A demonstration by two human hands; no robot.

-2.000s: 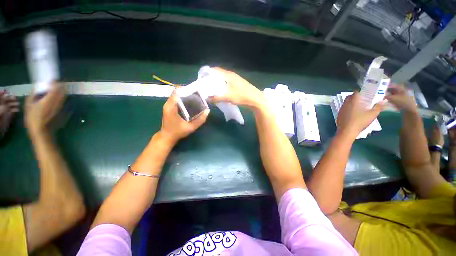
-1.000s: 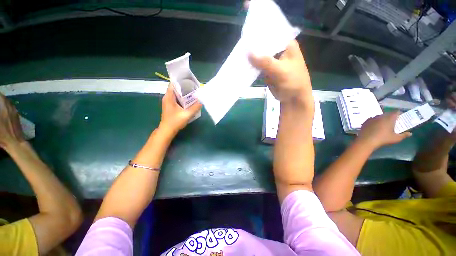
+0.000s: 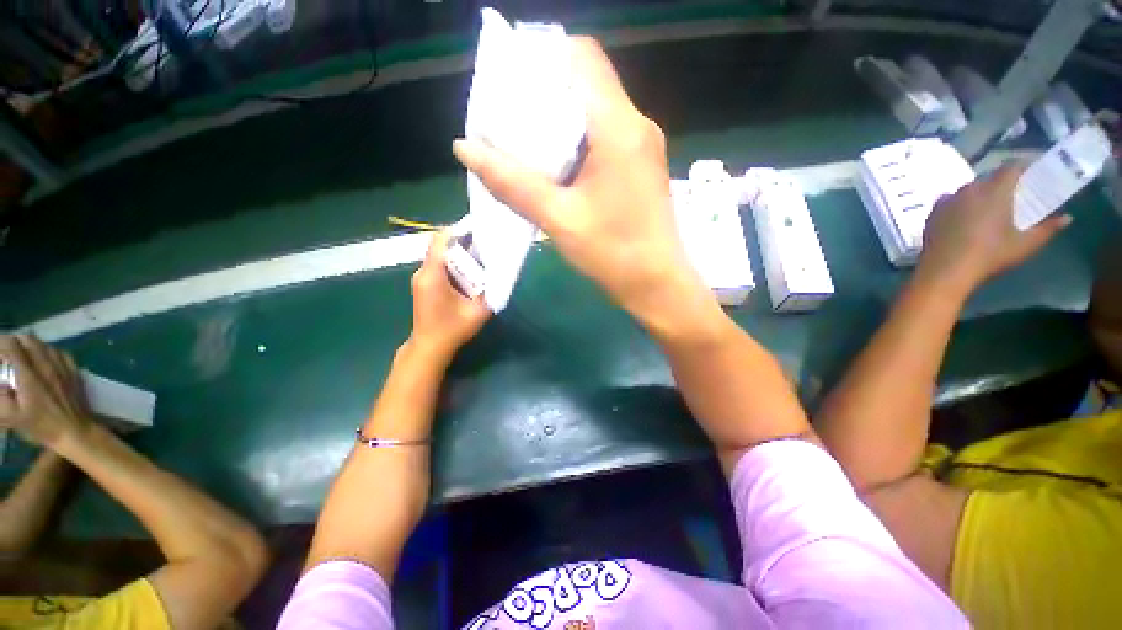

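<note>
My left hand (image 3: 445, 302) holds a small white open carton (image 3: 464, 263) above the green worktop; its mouth is largely covered. My right hand (image 3: 603, 185) grips a whitish, overexposed wrapped product (image 3: 523, 105), raised above and beyond the left hand. A long white tail of it hangs down in front of the carton; whether any of it is inside cannot be told. White cartons (image 3: 717, 252) stand in a row to the right of my hands, with one more carton (image 3: 790, 246) beside them.
Green worktop (image 3: 308, 369), pale edge strip (image 3: 271, 273) and dark belt (image 3: 295, 172) beyond. A yellow strip (image 3: 412, 224) lies behind my left hand. At right, a neighbour's hand (image 3: 978, 234) holds a carton near a white stack (image 3: 911, 185). At left, another person's hands (image 3: 49, 388) hold a white carton.
My right hand has swung left with the white product, bringing it over the carton. The left neighbour's hands and carton show more fully. The view has tilted and shifted left.
</note>
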